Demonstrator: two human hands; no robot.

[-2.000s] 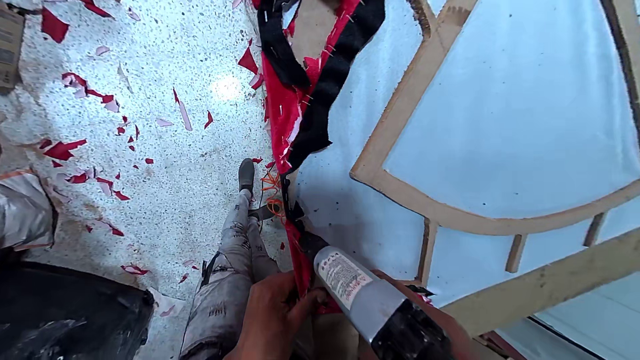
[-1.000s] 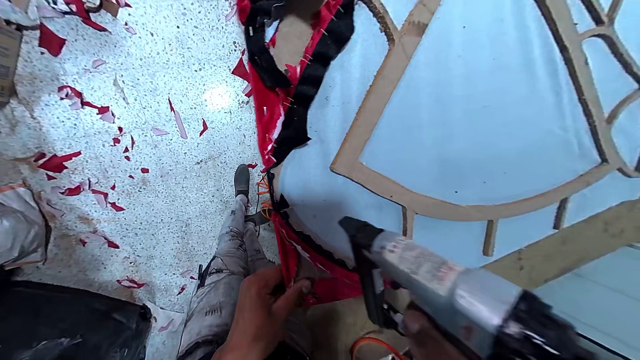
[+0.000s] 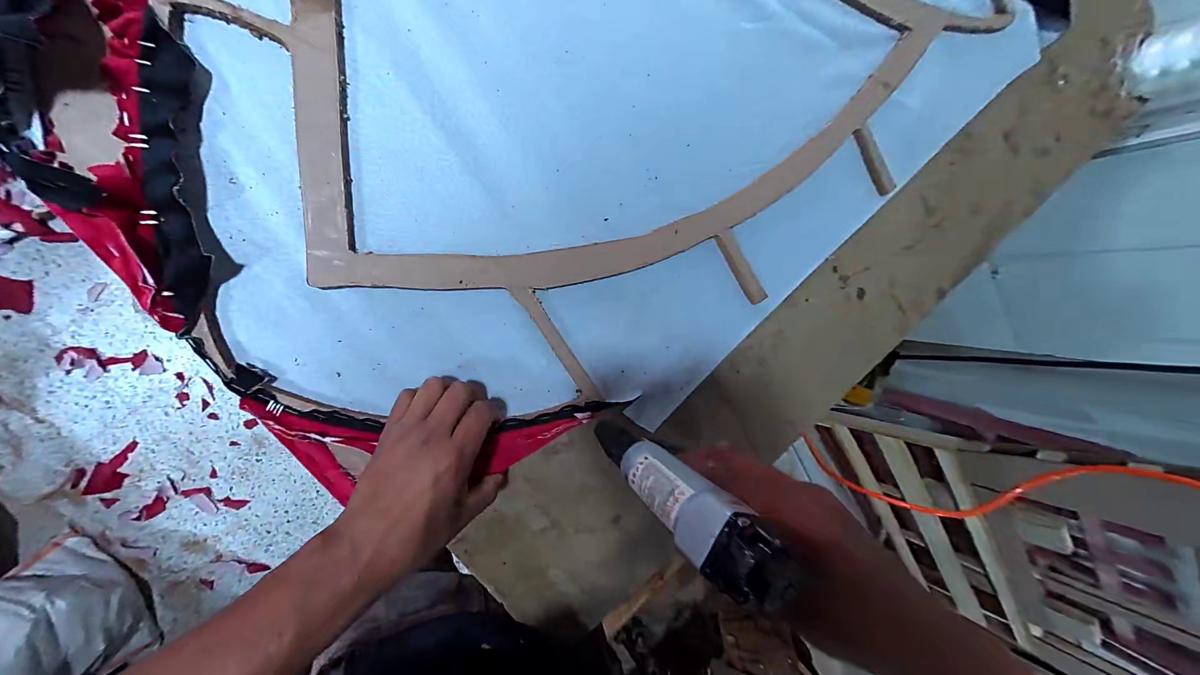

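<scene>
A pneumatic staple gun (image 3: 680, 506) is in my right hand (image 3: 778, 525), its black nose close to the right end of the red fabric (image 3: 525, 441) and black edging strip. My left hand (image 3: 436, 459) presses on that fabric at the lower edge of a flat panel, its fingertips on the pale blue sheet (image 3: 581, 141). Brown board strips (image 3: 450, 271) form a curved frame on the sheet. At the left edge, black cloth (image 3: 178, 169) and red fabric bear rows of staples.
A tan board (image 3: 844, 300) runs diagonally under the panel. An orange air hose (image 3: 1012, 492) crosses a slatted wooden frame (image 3: 947, 525) at the right. Red scraps (image 3: 112, 469) litter the speckled floor (image 3: 56, 375). A grey-white bag (image 3: 75, 600) lies at the lower left.
The view has shifted to the right along the panel. My left hand has moved onto the panel's edge, and the staple gun's nose has come close to the end of the red fabric.
</scene>
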